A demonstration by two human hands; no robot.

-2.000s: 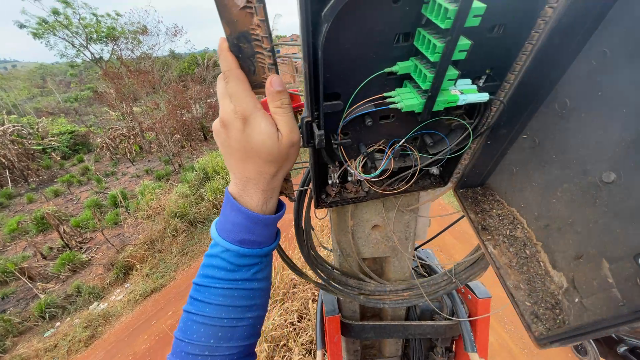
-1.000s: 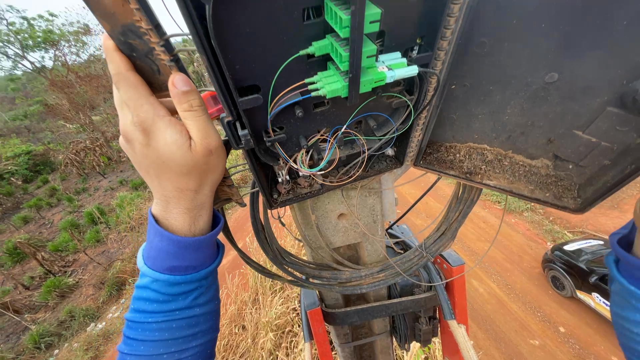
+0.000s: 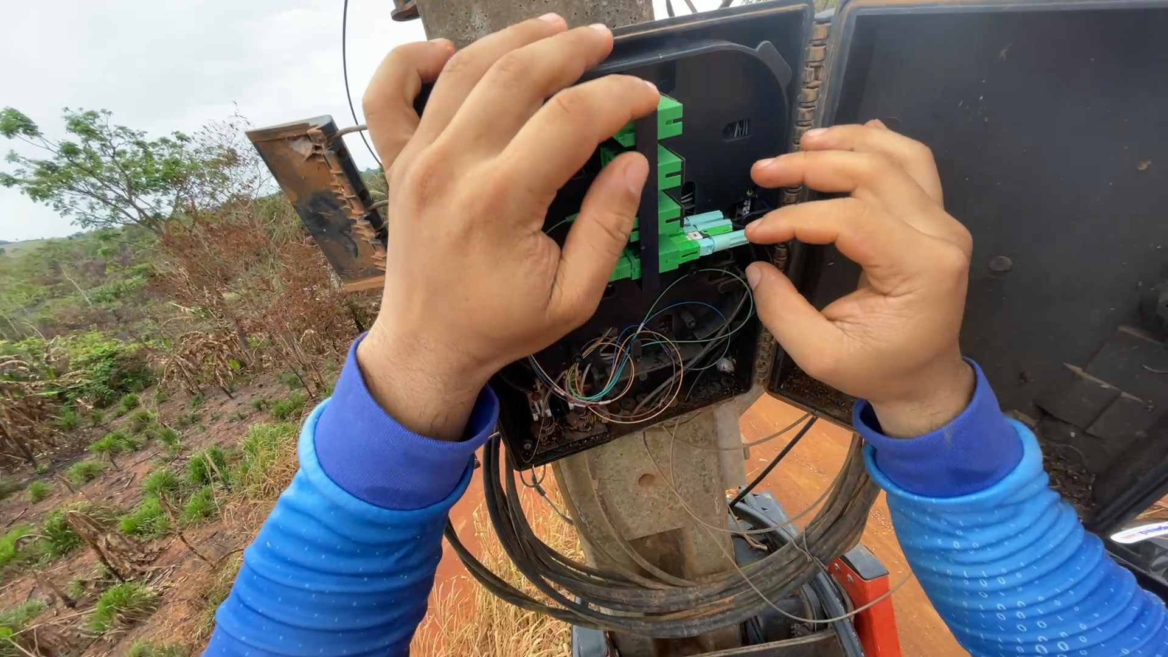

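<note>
A black fiber-optic distribution box [image 3: 730,82] is fixed to a concrete pole, its inside showing. My left hand [image 3: 502,210] is spread over the box's left part, fingertips near a black strip that crosses the green adapters [image 3: 671,169]; whether it touches them I cannot tell. My right hand [image 3: 867,265] is half curled, thumb and fingers apart, just right of the light-blue and green fiber connectors [image 3: 721,239]; it holds nothing. Thin coloured fibers [image 3: 630,365] loop in the bottom of the box, over dirt.
The box's black lid [image 3: 1004,182] hangs open at right on a dirty hinge. A rusty-brown smaller cover [image 3: 319,201] sticks out at left. Coiled black cables [image 3: 657,602] wrap the concrete pole [image 3: 639,493] below. Red ladder parts [image 3: 867,593] stand beneath, above an orange dirt road.
My left hand has left the brown cover at the left and moved over the front of the box. My right hand, not visible two seconds ago, has come in beside the connectors.
</note>
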